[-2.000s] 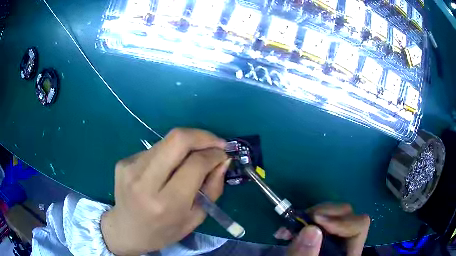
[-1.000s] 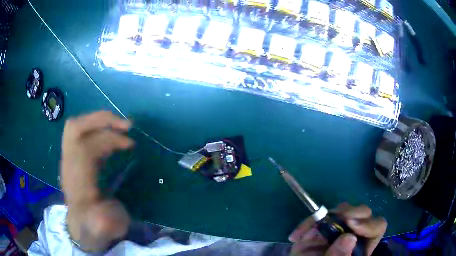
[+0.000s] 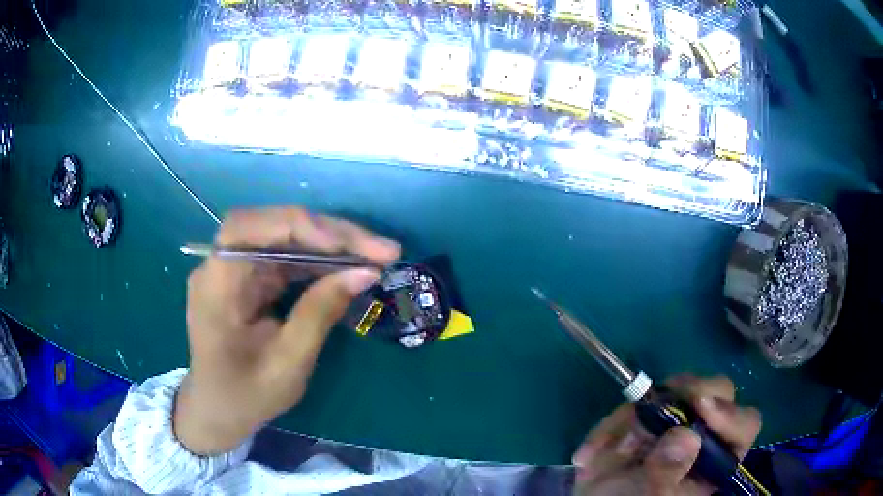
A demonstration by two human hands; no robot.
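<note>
A round black circuit board [image 3: 416, 302] with silver and white components lies on a black block, whose yellow corner [image 3: 458, 325] shows. A small part with a yellow-amber edge [image 3: 369, 317] sits at the board's left side, partly hidden by my fingers. My left hand [image 3: 276, 310] holds thin silver tweezers [image 3: 281, 257] nearly level, their tip end at the board's upper left edge; whether they grip anything is hidden. My right hand [image 3: 668, 441] holds a black-handled soldering iron [image 3: 595, 346], its tip clear of the board, to the right.
A glaring clear blister tray [image 3: 465, 160] with white squares spans the back. A round tub of silver shavings [image 3: 794, 286] stands at right. Two round boards [image 3: 100, 218] lie at left. Pale solder wire [image 3: 116, 123] runs from upper left toward my left hand.
My left hand was at the board, then pulled away left, and is now back at its left edge with the tweezers level. The iron moved off the board to the right.
</note>
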